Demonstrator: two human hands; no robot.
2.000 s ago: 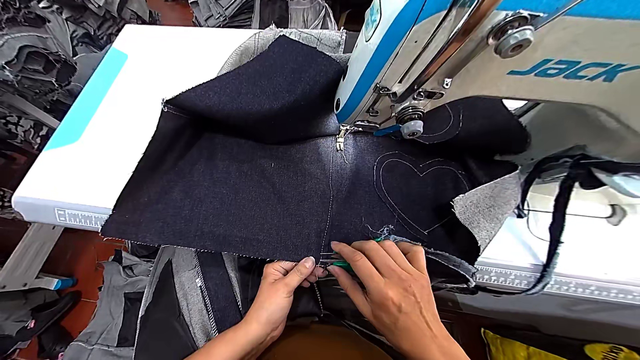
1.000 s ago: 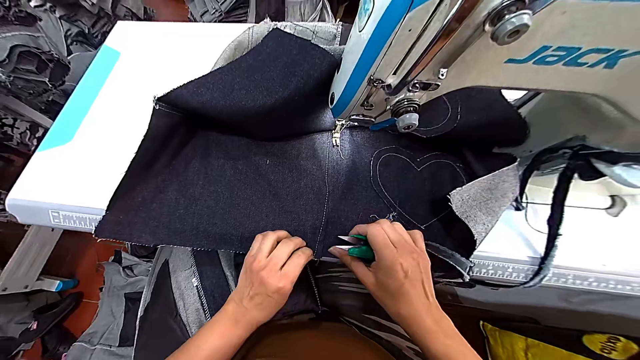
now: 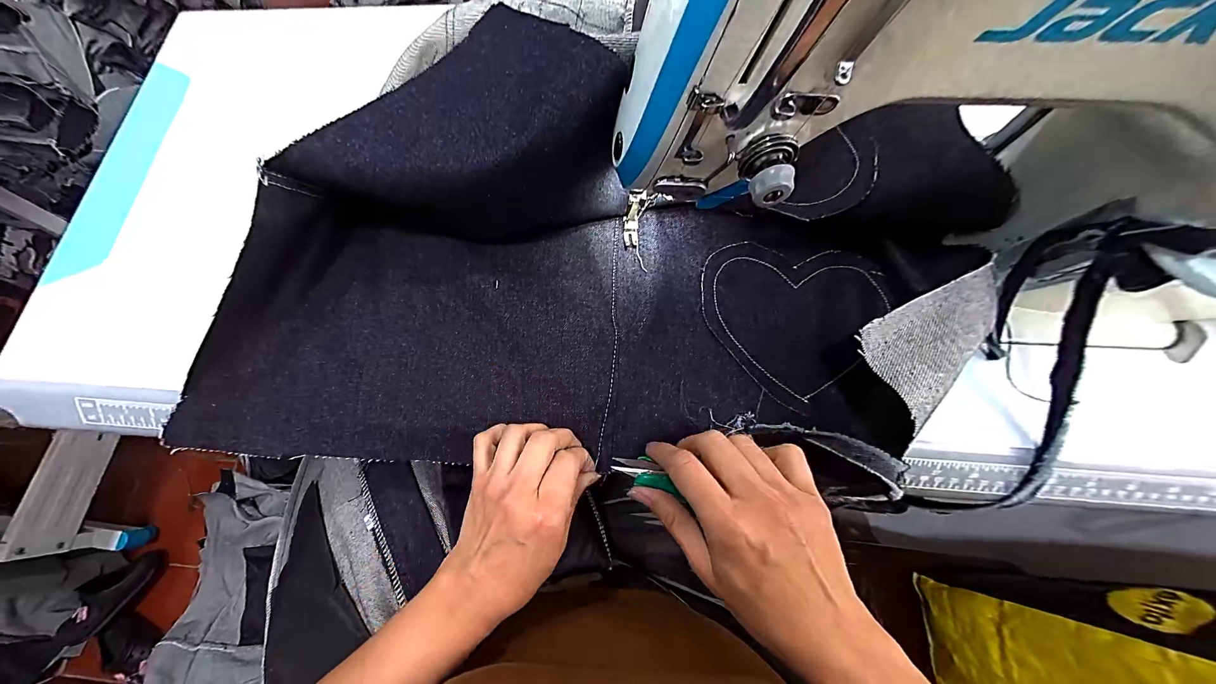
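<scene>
Dark denim fabric (image 3: 427,332) lies over the sewing machine bed, with a stitched seam running down from the presser foot (image 3: 633,226) to its near edge. My left hand (image 3: 527,503) pinches that edge just left of the seam, thumb and fingertips together. Green-handled thread snips (image 3: 657,483) sit in my right hand (image 3: 750,513), their blades pointing left at the seam's end, close to my left fingertips. A stitched double heart outline (image 3: 798,318) shows on the denim right of the seam. Loose threads (image 3: 739,422) and a frayed strip lie above my right hand.
The Jack sewing machine head (image 3: 703,95) stands over the cloth. A dark fabric strip (image 3: 1073,361) hangs at the right. Grey denim pieces (image 3: 223,570) lie below the table at the left, near a metal leg (image 3: 62,494). A yellow and black bag (image 3: 1064,627) is at lower right.
My left hand, earlier with thumb and fingers spread toward the seam's end, now lies palm down on the edge. The snips, largely hidden under my right fingers two seconds ago, now show their blades.
</scene>
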